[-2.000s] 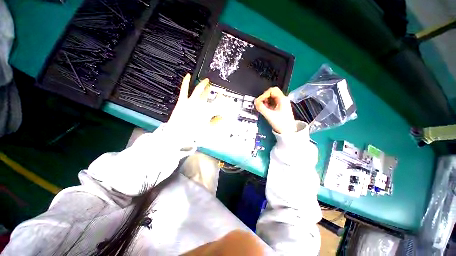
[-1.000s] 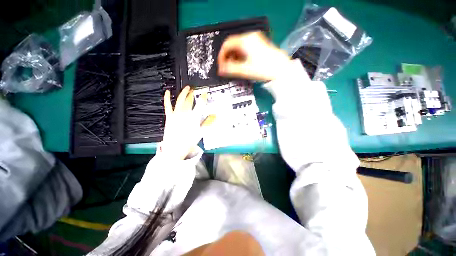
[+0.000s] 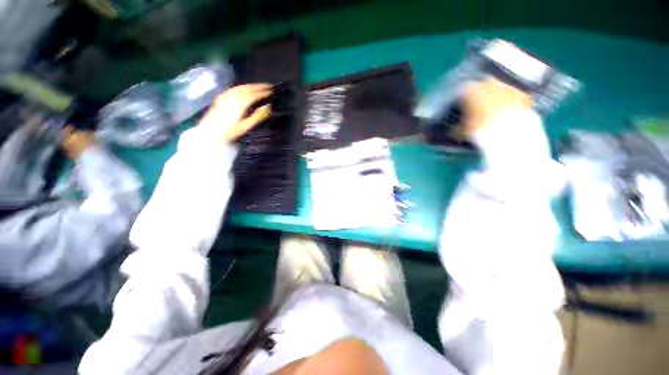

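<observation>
My left hand [image 3: 242, 111] is over the upper part of the long black trays [image 3: 273, 62], which hold thin black rods [image 3: 262, 179]. Its fingers are bent; I cannot tell whether it holds a rod. My right hand [image 3: 495, 106] is blurred and lies at the clear plastic bag [image 3: 554, 80] with dark contents; its fingertips are unclear. The silver fixture [image 3: 348, 194] lies on the green mat in front of me, with neither hand on it. The small parts tray [image 3: 381, 110] behind it holds small silver parts [image 3: 324, 113] in its left half.
A second fixture [image 3: 612, 187] lies far right on the mat. Clear bags [image 3: 136, 117] lie beyond the long trays at the left. Another person's sleeve [image 3: 73, 227] and hand [image 3: 75, 141] are at the far left. A carton [image 3: 623, 337] is below the bench at right.
My left hand has left the fixture and moved up and left to the long trays. My right hand has moved right from the small parts tray to the plastic bag. The view has shifted.
</observation>
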